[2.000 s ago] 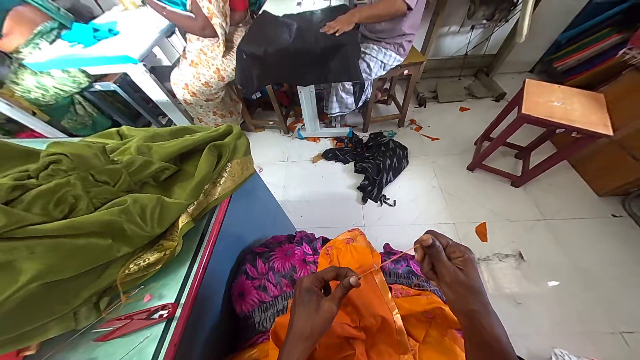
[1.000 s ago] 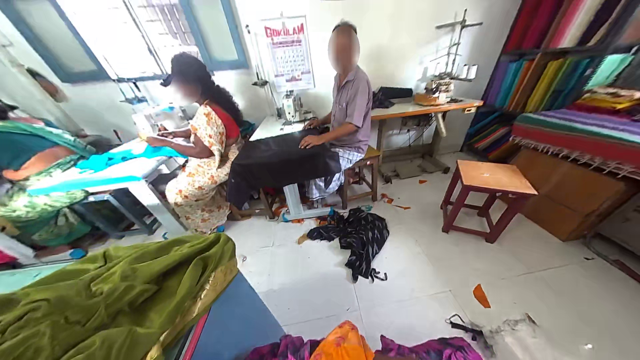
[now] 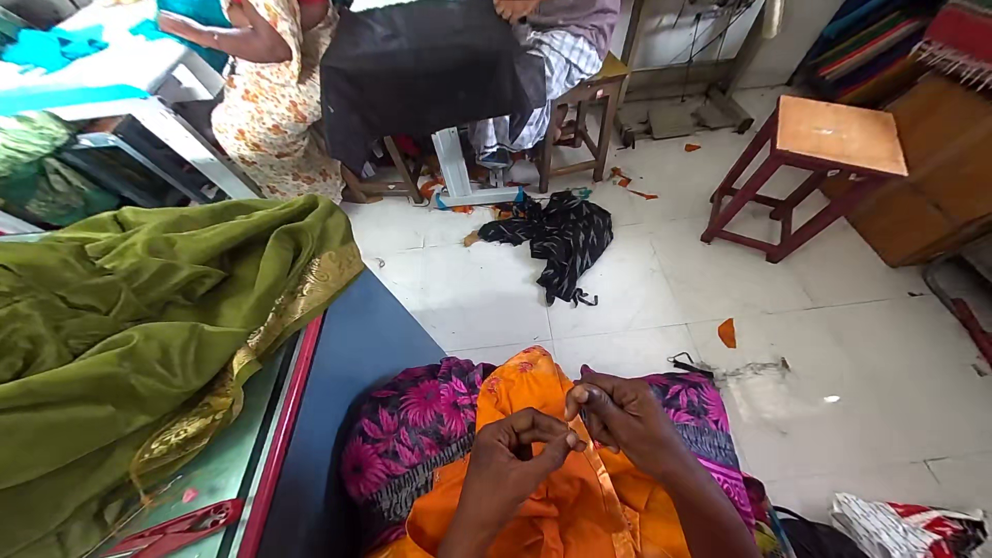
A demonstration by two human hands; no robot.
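Note:
Orange cloth [image 3: 566,496] with a shiny border strip lies across my lap, over a dark garment with pink flowers [image 3: 418,411]. Above the cloth, my left hand [image 3: 515,465] pinches thumb and forefinger together at a fine thread, which is barely visible. Close on its right, my right hand [image 3: 628,422] is also pinched at the thread, fingers bent; whether a needle is there cannot be told. Red-handled thread snips [image 3: 182,531] rest on the table at the lower left, beside green cloth with a gold border [image 3: 217,403].
Two people sit ahead at work tables; one has a hand on black cloth [image 3: 426,70]. Black patterned cloth [image 3: 573,240] and orange scraps [image 3: 727,333] lie on the tiled floor. A wooden stool [image 3: 841,136] stands at the right. The blue table edge [image 3: 349,356] is close on my left.
The view tilted up a second ago, with my hands out of frame, and is down again. Compared with two seconds ago, my hands are closer together; the thread was then stretched between them.

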